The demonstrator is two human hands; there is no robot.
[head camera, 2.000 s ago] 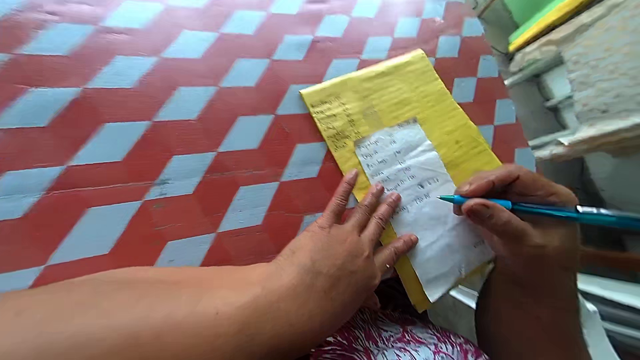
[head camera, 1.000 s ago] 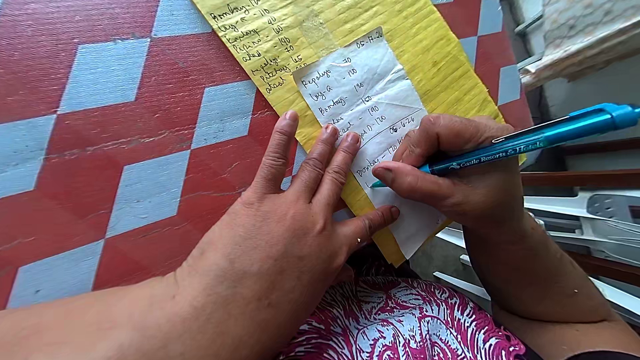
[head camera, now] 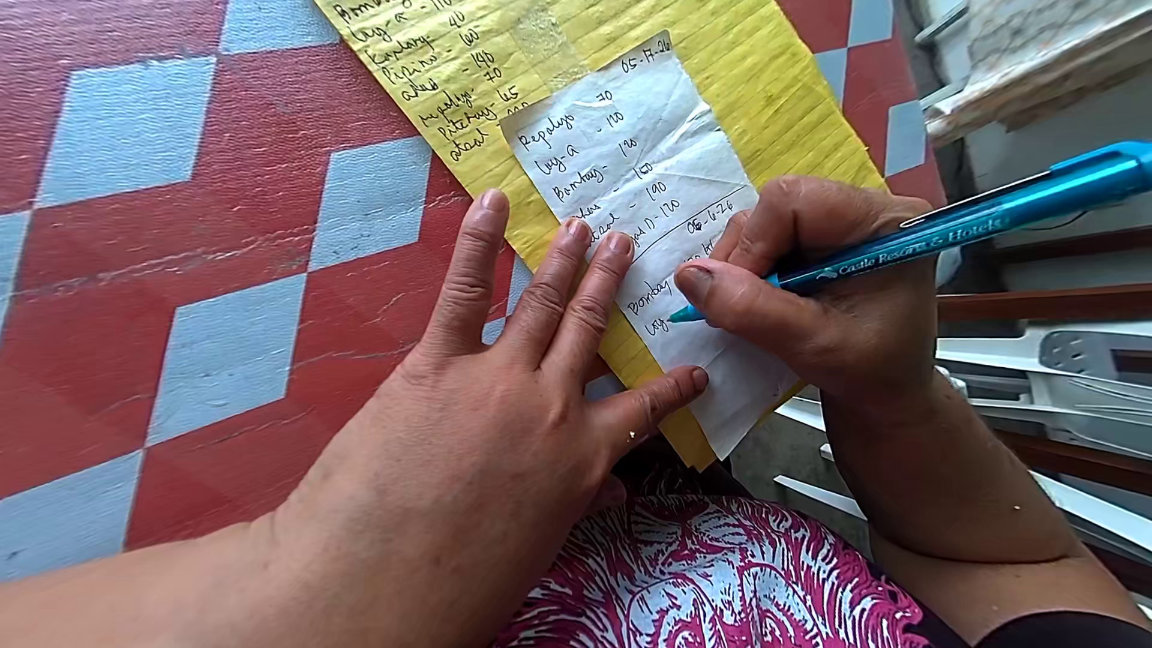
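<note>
My right hand [head camera: 810, 288] grips a blue ballpoint pen [head camera: 990, 220], its tip touching the lower part of a white paper slip [head camera: 711, 180]. Handwritten lines cover the slip above the pen tip, and creases run across it. Beneath it is a larger yellow sheet [head camera: 765, 81], also bearing handwriting, with a patch of clear tape near the slip's top. My left hand [head camera: 513, 387] lies flat with fingers spread; two fingertips and the thumb press the slip's left side. Part of the writing is hidden under those fingers.
A table top [head camera: 360, 360] with a red and grey-blue diamond pattern carries the papers. Patterned pink and white cloth [head camera: 720, 576] covers my lap at the bottom. White plastic furniture parts [head camera: 1017, 369] stand below on the right, and a pale worn ledge [head camera: 1035, 72] is at upper right.
A new short line of handwriting has appeared near the pen tip since one second ago. My left hand stays on the slip. The view has moved closer to the papers since the earliest frame.
</note>
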